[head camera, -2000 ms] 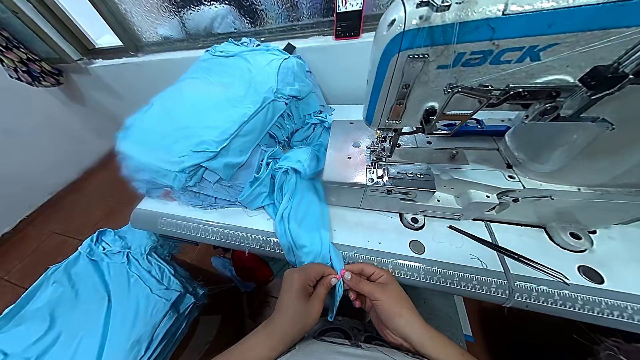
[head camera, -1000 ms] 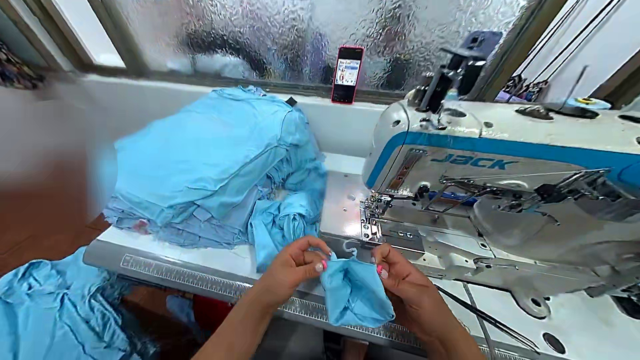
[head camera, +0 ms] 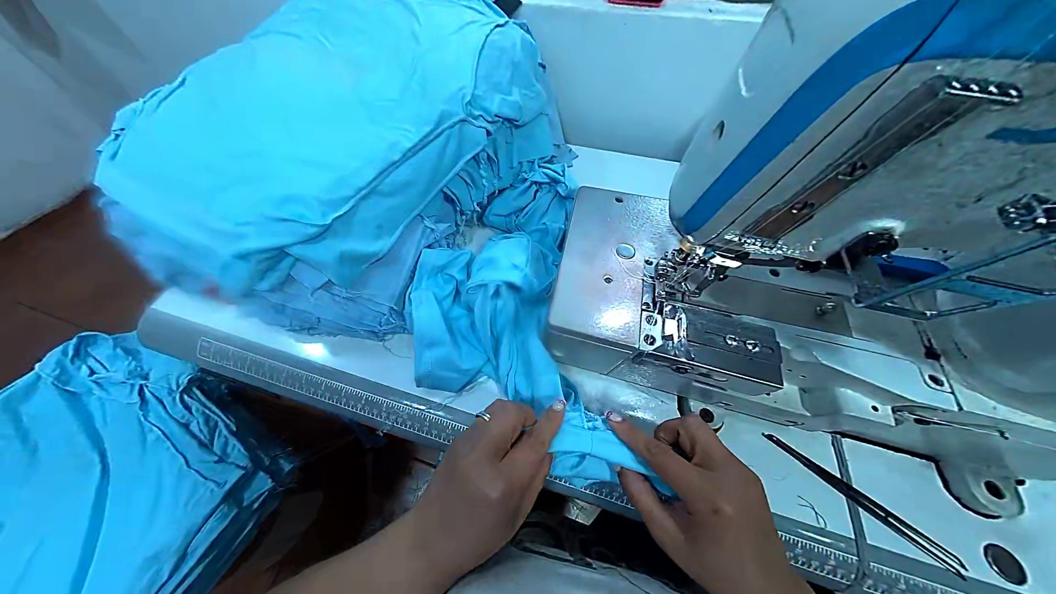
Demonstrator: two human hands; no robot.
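Observation:
My left hand (head camera: pixel 499 470) grips the gathered left side of a light blue knit fabric piece (head camera: pixel 594 450) at the table's front edge. On its right side, my right hand (head camera: pixel 701 487) pinches the same piece between thumb and fingers. A twisted length of this blue cloth (head camera: pixel 516 330) runs back from my hands toward a tall stack of blue fabric pieces (head camera: pixel 313 157). The presser foot (head camera: pixel 681 268) of the sewing machine (head camera: pixel 866 165) is beyond my hands, to the right, with no cloth seen under it.
Long metal tweezers (head camera: pixel 866 503) lie on the white table at the right. A measuring tape strip (head camera: pixel 330 394) runs along the table's front edge. More blue garments (head camera: pixel 107 462) hang or lie lower left, beside the table. A wall stands behind the machine bed (head camera: pixel 606 247).
One second ago the piece was held up spread between both hands before the machine; now it is bunched low at the table edge. The view has moved closer and down.

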